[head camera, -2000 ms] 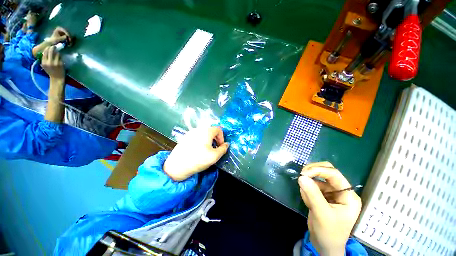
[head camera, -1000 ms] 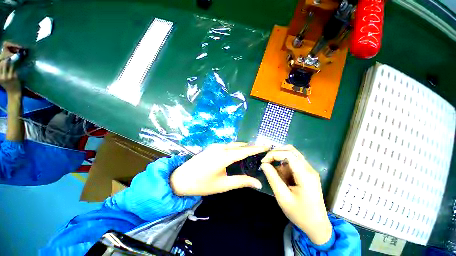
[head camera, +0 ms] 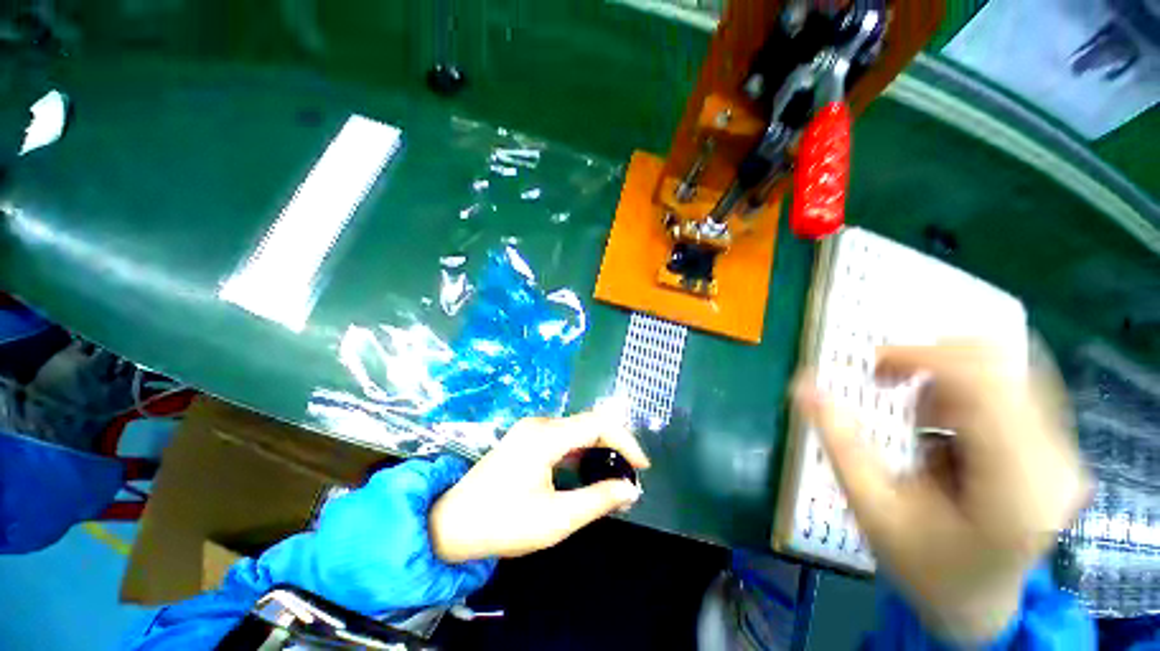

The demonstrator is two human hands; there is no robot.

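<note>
My left hand [head camera: 534, 490] holds a small black rounded housing [head camera: 606, 468] between thumb and fingers at the bench's near edge. My right hand [head camera: 954, 471] is blurred over the white foam tray [head camera: 941, 303]; whether it holds anything cannot be told. The tray has rows of short dark slots. The press jig's orange base [head camera: 623, 261] stands beyond the hands, with a dark piece in its nest [head camera: 693, 267] and a red handle [head camera: 822, 171]. A dark-and-white grid sheet [head camera: 651, 369] lies between the jig and my left hand.
A clear bag with blue contents [head camera: 509, 343] lies left of the grid sheet. A long white strip [head camera: 316, 223] lies farther left. A black lump [head camera: 445, 79] sits at the far side. A glossy clear tray [head camera: 1119, 483] is at the far right. A blue sleeve [head camera: 57, 490] shows at left.
The view has shifted right. A second ago both hands were together at the housing; my right hand has moved right, over the foam tray. My left hand keeps the housing.
</note>
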